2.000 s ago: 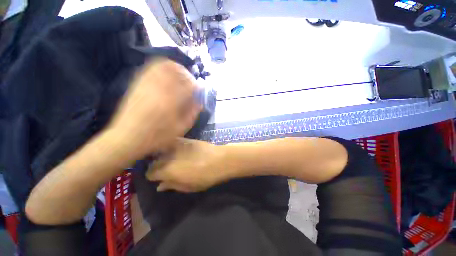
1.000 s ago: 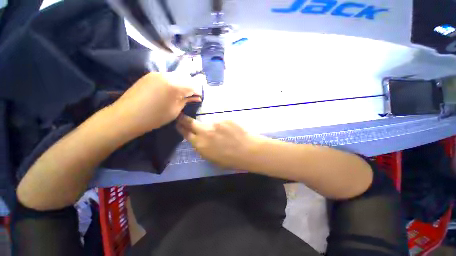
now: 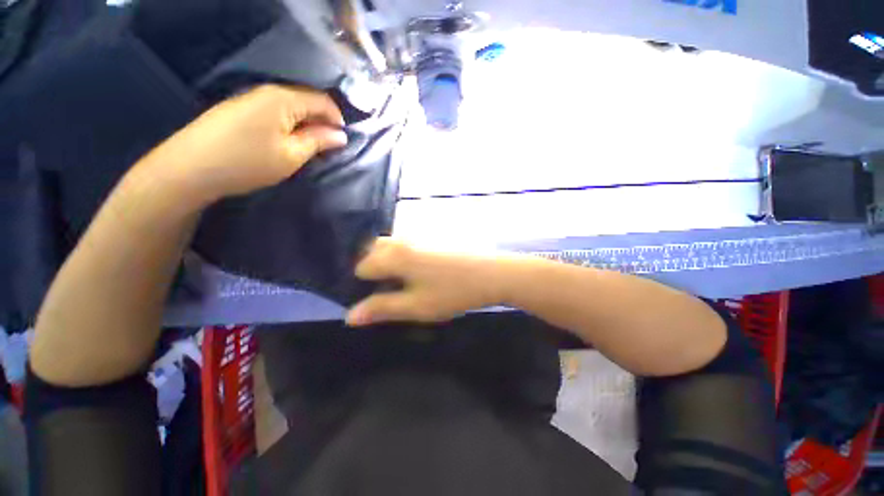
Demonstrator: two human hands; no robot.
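The black garment [image 3: 300, 218] lies bunched at the left of the table, and one part runs flat up to the bright needle area of the white sewing machine [image 3: 620, 24]. My left hand [image 3: 257, 140] is on the cloth just left of the needle, fingers curled into it. My right hand [image 3: 417, 281] is at the cloth's right edge near the table front, with the cloth between thumb and fingers. The presser foot and needle are washed out by glare. A blue-grey attachment [image 3: 441, 92] stands right of the needle.
A ruler scale [image 3: 678, 255] runs along the table's front edge. A dark silver-edged rectangle [image 3: 817, 186] is at the right. Red baskets [image 3: 228, 407] stand below the table, with black cloth at the lower right. The control panel [image 3: 848, 44] is at the upper right.
My hands were close together at a small folded piece by the needle. They have moved apart, left hand up-left, right hand slightly down, and the cloth now lies spread between them.
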